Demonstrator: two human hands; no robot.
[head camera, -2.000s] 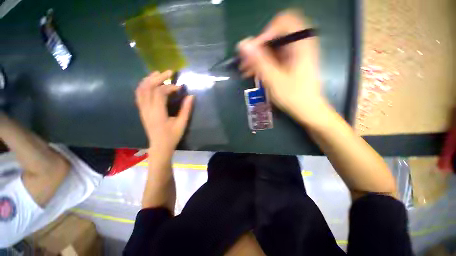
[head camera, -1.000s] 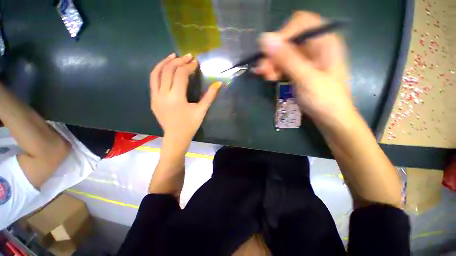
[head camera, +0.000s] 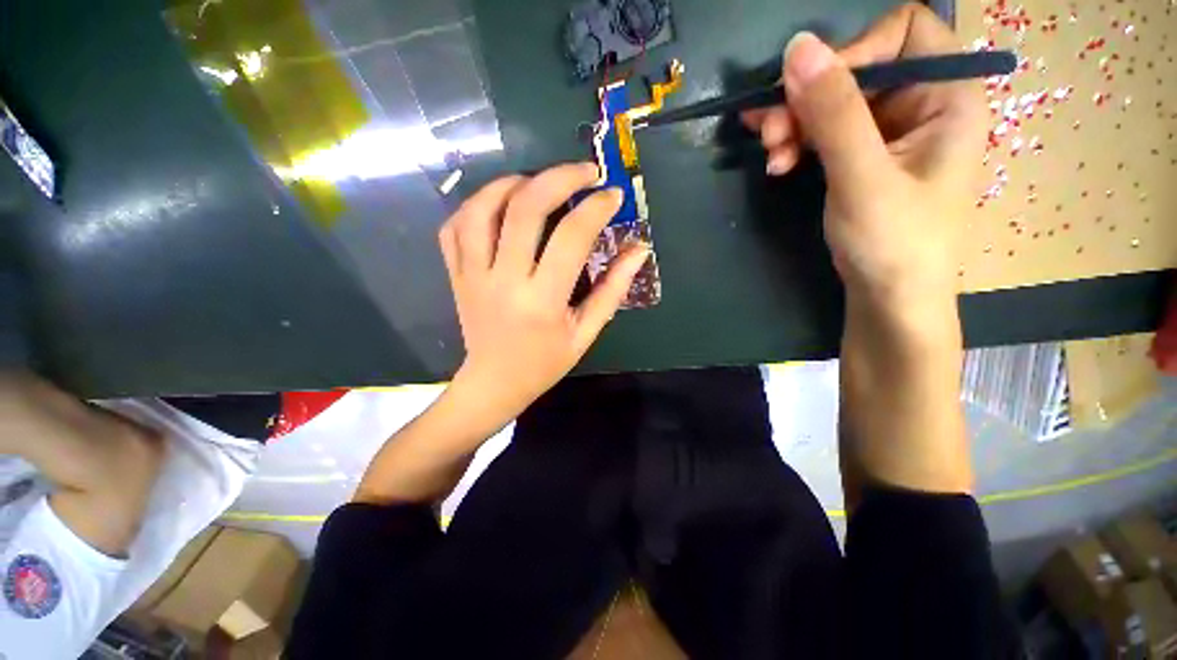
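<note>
A circuit board assembly (head camera: 617, 148) lies upright in view on the dark green bench, with a blue section above and a speckled end below. My left hand (head camera: 523, 258) holds it down, fingertips on the blue section and thumb at the speckled end. An orange flex cable (head camera: 665, 85) bends out to its upper right. A black module (head camera: 600, 35) lies above it, with thin red and dark wires running near it. My right hand (head camera: 891, 168) holds black tweezers (head camera: 949, 70), their fine points at the flex cable. Whether the points grip anything is too small to tell.
Clear film (head camera: 420, 77) with a yellow tape band (head camera: 278, 45) lies to the left, with a small white piece (head camera: 451, 181) at its edge. A tan board (head camera: 1078, 168) with red and white specks is at the right. Another person's arm (head camera: 65, 438) is at the lower left.
My left hand has moved right, from the film area onto the board assembly. The tweezers' points have moved from the film's glare to the flex cable. The module and flex cable now show.
</note>
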